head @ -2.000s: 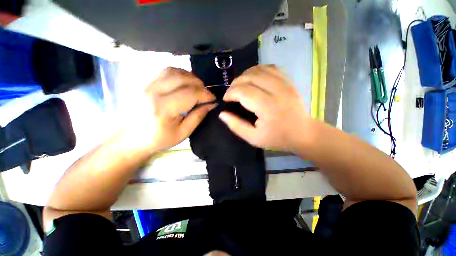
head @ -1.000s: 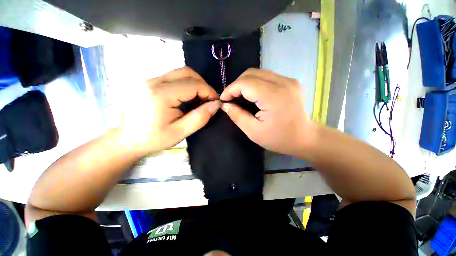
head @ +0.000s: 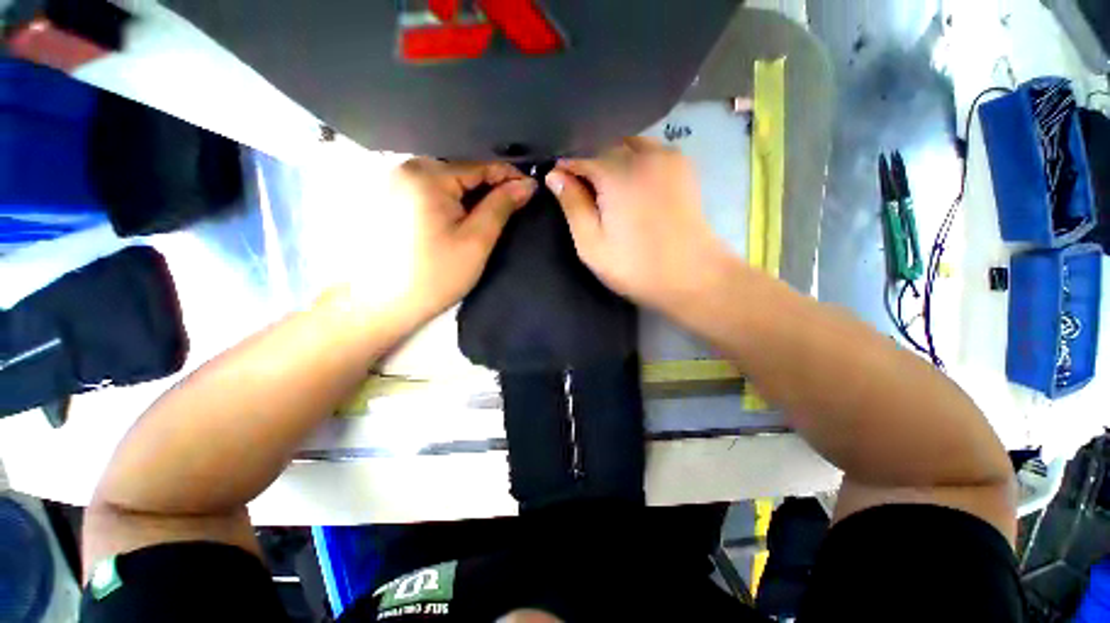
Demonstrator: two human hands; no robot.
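Observation:
A black pouch piece lies in front of the machine head. A black zippered panel extends from under it over the table's front edge, its metal zipper a silvery line. My left hand pinches the piece's far end between thumb and fingers, just below the machine head. My right hand is beside it, thumb and index finger at the same end of the fabric. The needle area is hidden under the machine head and fingers.
Thread snips with green handles lie at the right, beside a dark cord. Two blue bins stand at the right edge. Yellow tape marks the table. Another black pouch lies at the left, near a blue crate.
Both hands have moved forward with the fabric, up to the machine head. The ring and the zipper stretch near it are now hidden. The zipper near the table's front edge shows again.

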